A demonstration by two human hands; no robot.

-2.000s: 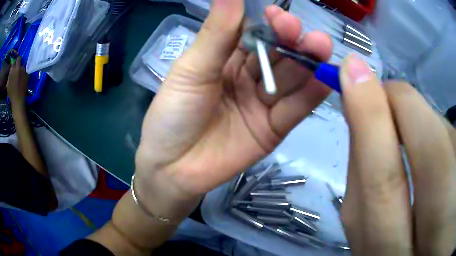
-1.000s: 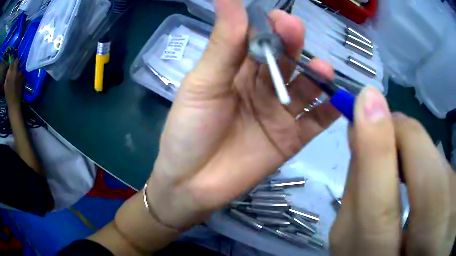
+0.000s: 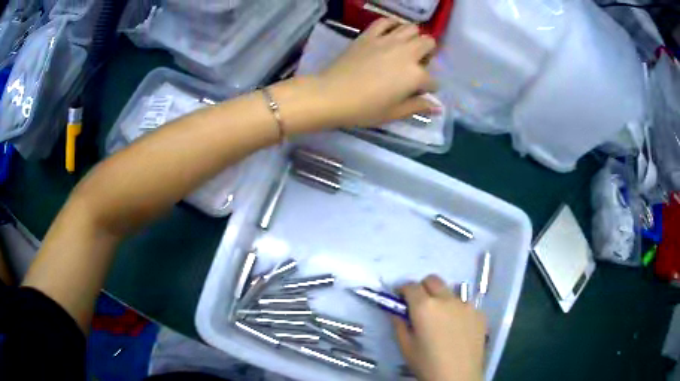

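Observation:
My left hand [image 3: 384, 71] reaches across past the tray to a clear box [image 3: 447, 134] of silver parts. Its fingers are curled downward and what is under them is hidden. My right hand [image 3: 444, 327] is low over the front right of the whitish tray [image 3: 518, 245] and grips a slim blue-handled tool [image 3: 388, 301], its dark tip pointing left. Many silver cylinders [image 3: 287, 301] lie piled at the tray's front left. Two lie side by side [image 3: 317, 178] at its back left, one [image 3: 453, 227] at the back right and others near the right wall.
A labelled clear box [image 3: 153, 111] stands left of the tray, with stacked clear boxes [image 3: 216, 37] behind. A yellow-handled tool [image 3: 72, 138] is at far left. A red bin [image 3: 440, 22] and frosted tubs [image 3: 514, 67] are behind. A flat pale device [image 3: 563, 257] lies right.
My left hand has moved from in front of the camera to the box behind the tray. My right hand has lowered over the tray with the blue-handled tool. The view now shows the whole tray.

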